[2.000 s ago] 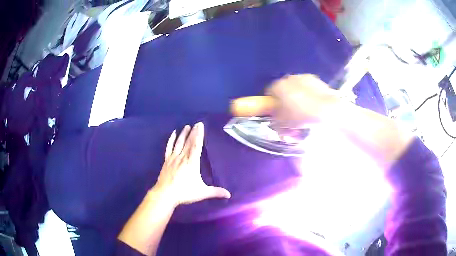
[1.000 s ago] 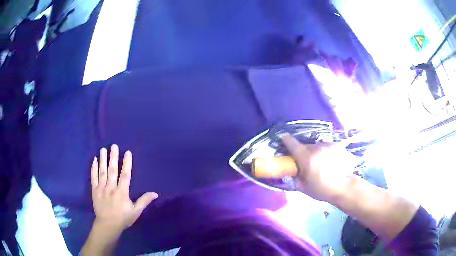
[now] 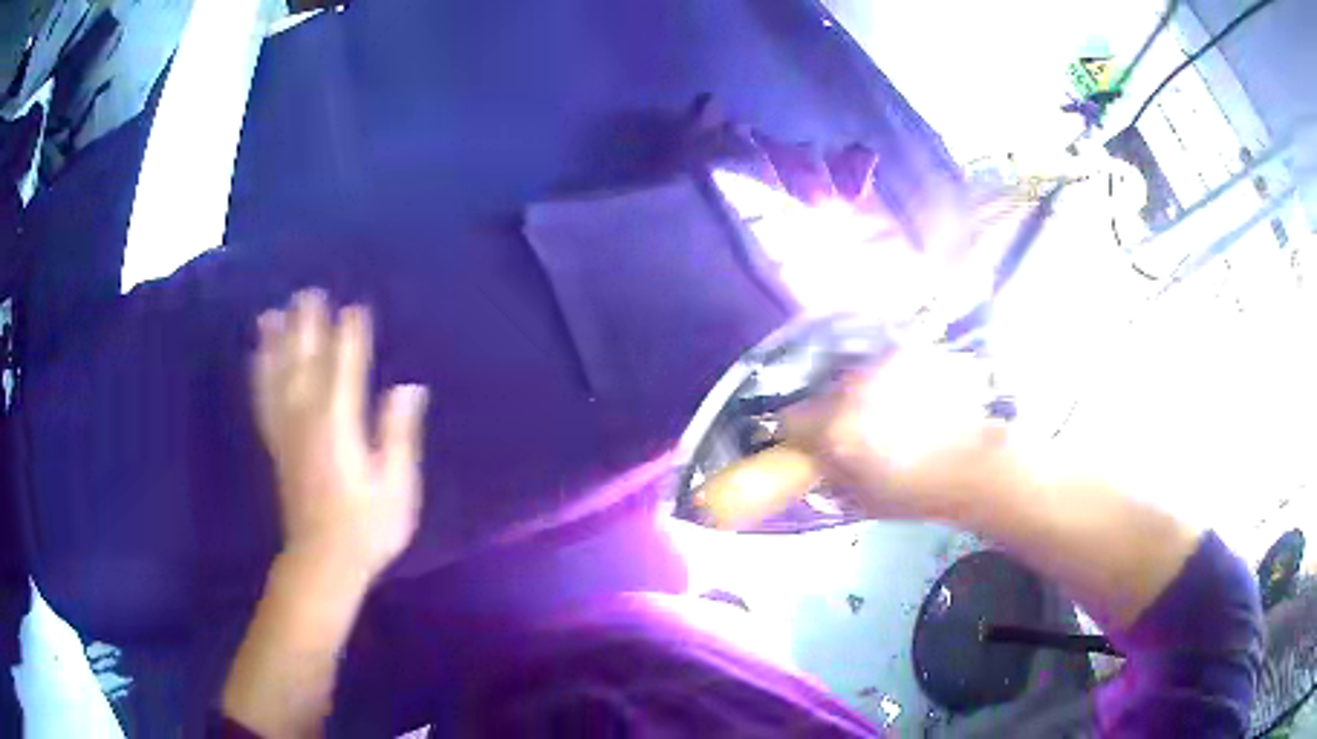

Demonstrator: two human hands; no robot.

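The dark purple garment (image 3: pixel 433 361) lies over the blue-violet table cover (image 3: pixel 433 87), with a lighter squarish part (image 3: pixel 650 282) at its middle right. My right hand (image 3: pixel 896 440) is closed on the orange handle of the steam iron (image 3: pixel 722 412), at the garment's right edge near me; glare hides part of the iron. My left hand (image 3: pixel 340 419) is blurred and holds nothing, fingers up and thumb apart, over the garment's left part. Whether it touches the cloth cannot be told.
A white strip (image 3: pixel 188 145) crosses the table's upper left. White cloth (image 3: pixel 65 671) shows at the lower left. A black round object (image 3: pixel 975 628) is on the floor at lower right. A green-yellow sticker (image 3: pixel 1098 72) and cables are at upper right.
The view has shifted, moving the garment and white strip left in the picture. The iron has turned, its tip now at the garment's near right edge. My left hand sits higher on the garment.
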